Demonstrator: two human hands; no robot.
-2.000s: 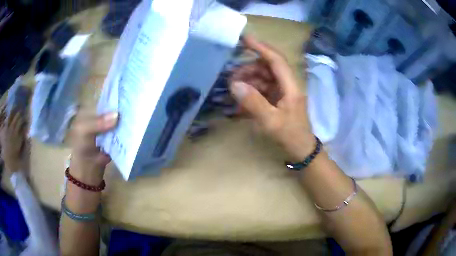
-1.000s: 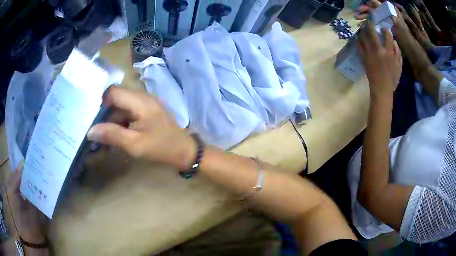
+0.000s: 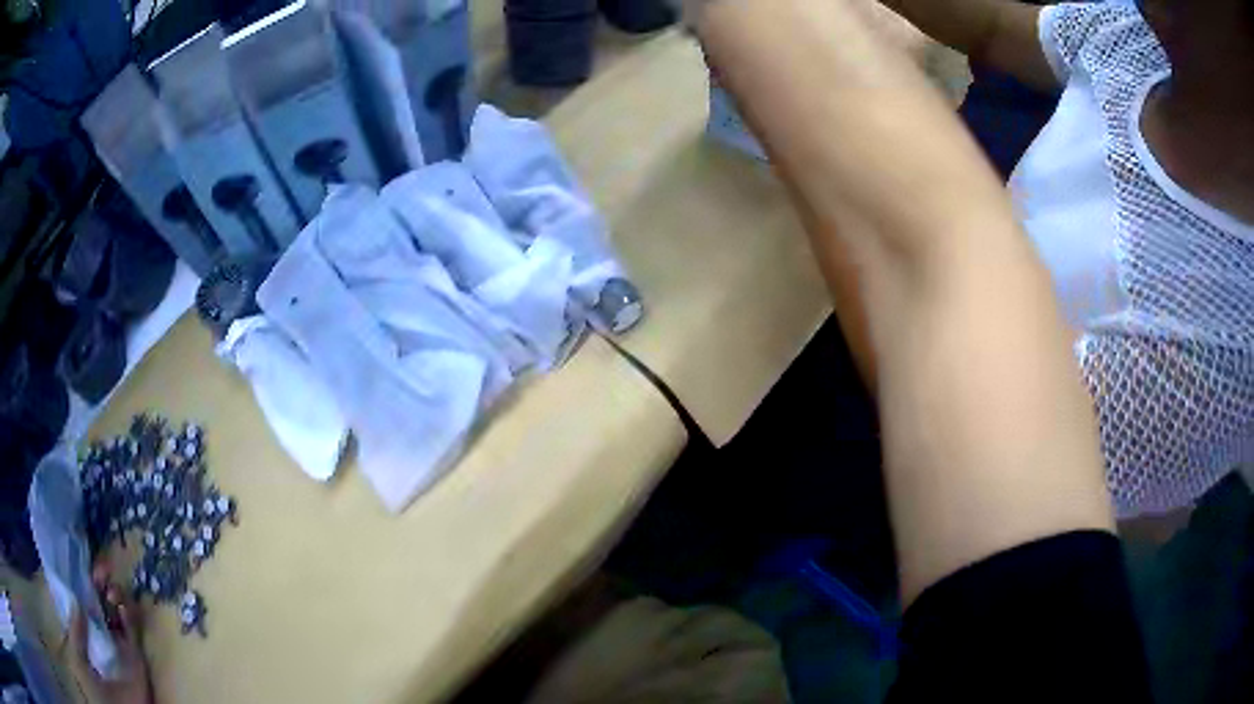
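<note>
My left hand is small and cut off at the lower left edge, with its fingers on a limp white pouch. My right forearm crosses the right side and runs out of the top edge; my right hand is out of the picture. A loose pile of small dark grey pieces with pale round centres lies beside my left hand. Several filled white pouches lie in an overlapping row at the middle. A silver-grey round end sticks out of the rightmost one.
Upright retail boxes with fan pictures stand behind the pouches, beside a round fan grille. Black cylinders stand at the top. A pale box shows partly behind my forearm. A dark cord crosses the table edge. A person in white mesh sits at right.
The view has swung right. The box that was in my hands is no longer seen in them. My right arm now stretches up and away, and my left hand is at a white pouch.
</note>
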